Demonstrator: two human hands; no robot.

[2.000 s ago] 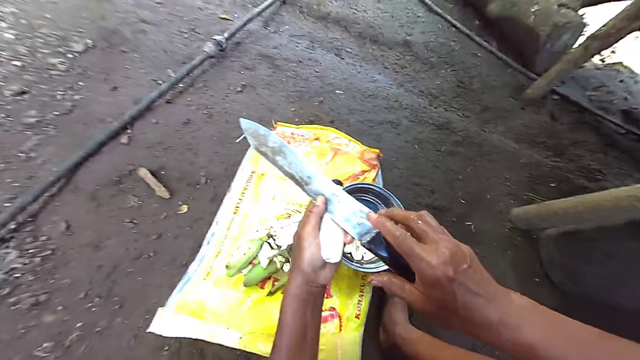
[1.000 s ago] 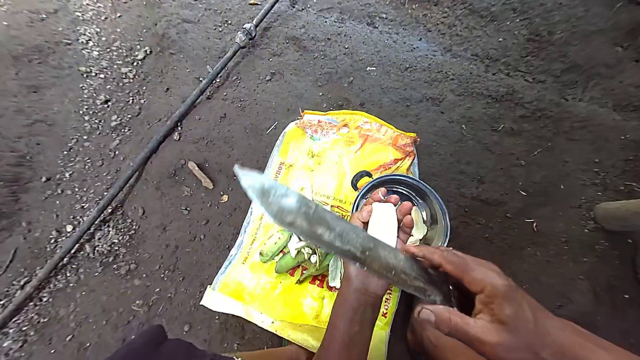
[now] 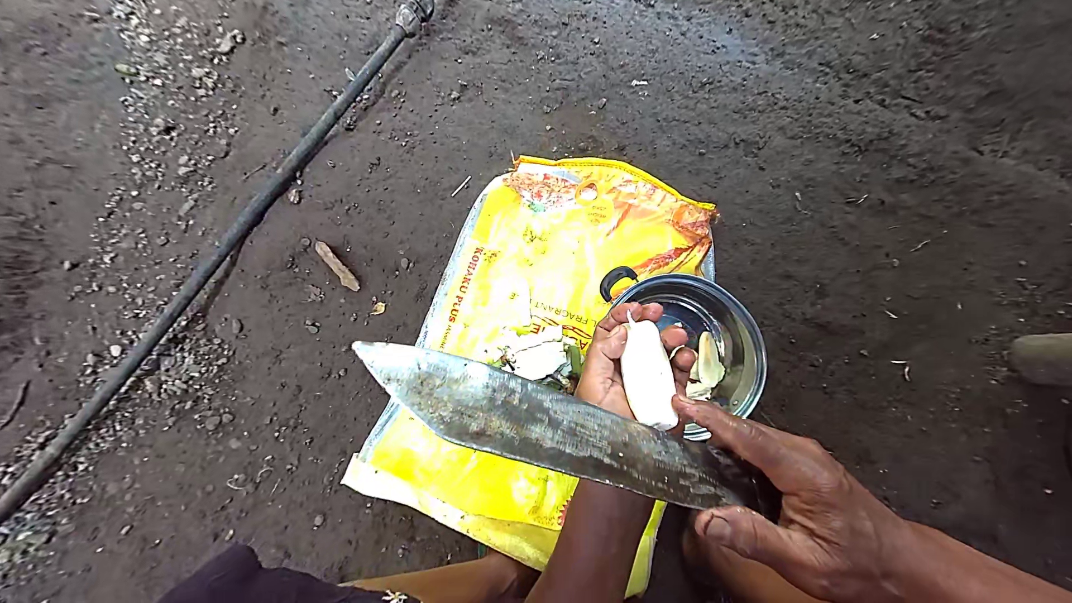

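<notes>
A peeled white piece, perhaps a green banana or root (image 3: pixel 647 375), lies in my left hand (image 3: pixel 610 368), palm up with the fingers curled around it. My right hand (image 3: pixel 796 494) grips the dark handle of a machete (image 3: pixel 536 423). Its broad, stained blade points left and crosses above my left wrist. One finger of the right hand is at the lower end of the white piece. Behind my left hand stands a shiny metal pot (image 3: pixel 756 335) with pale peeled pieces (image 3: pixel 708 367) inside. White and green peelings (image 3: pixel 536 356) lie on a yellow sack (image 3: pixel 502 473), partly hidden by the blade.
The sack lies on bare dark soil (image 3: pixel 837 209). A long dark pipe (image 3: pixel 251 213) runs diagonally at the left, with gravel (image 3: pixel 180 151) beside it. A wood chip (image 3: pixel 337 265) lies between pipe and sack. The rounded end of a log (image 3: pixel 1043 358) shows at the right edge.
The view has shifted. The white piece, mostly covered by my hand two seconds ago, now shows along its length. The blade has moved from above my left fingers to across the wrist.
</notes>
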